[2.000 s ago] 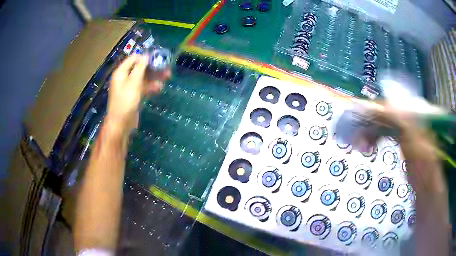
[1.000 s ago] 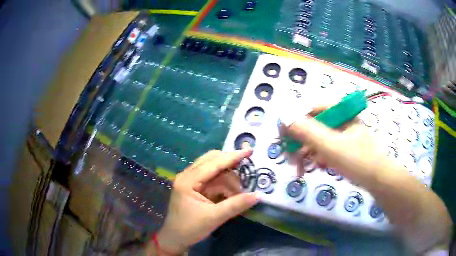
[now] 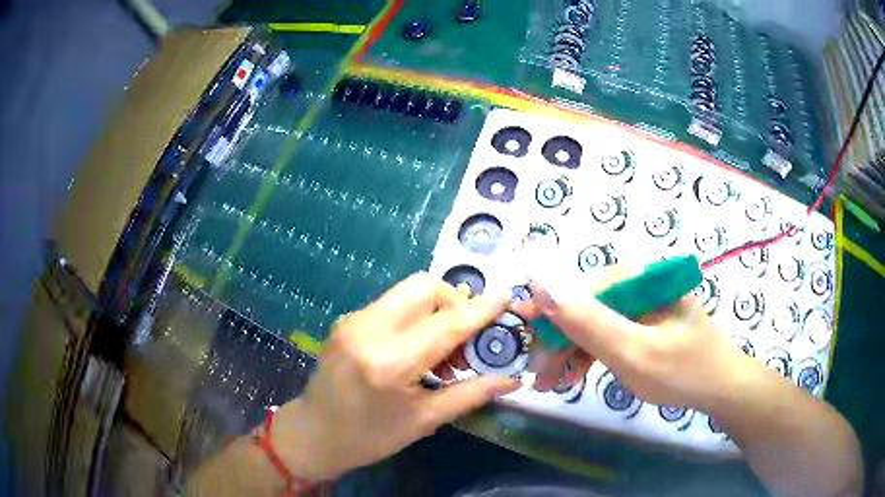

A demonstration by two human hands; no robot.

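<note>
My left hand holds a small round speaker driver by its edge, silvery ringed back up, over the near left part of the white foam tray. My right hand grips the thick green probe beside the driver. Its tip is hidden by my fingers, so I cannot tell whether it touches. A thin red lead runs from its rear to the upper right. The tray's left pockets are dark and empty; many others hold silver-ringed drivers.
A clear blister tray with a row of black parts lies left. Far blister trays hold dark round parts. Loose drivers lie on the far mat. Cardboard stands left, stacked sheets right.
My left hand was at the far left with a driver, then over the foam tray's left edge; now it holds a driver up. My right hand has brought the green probe beside it.
</note>
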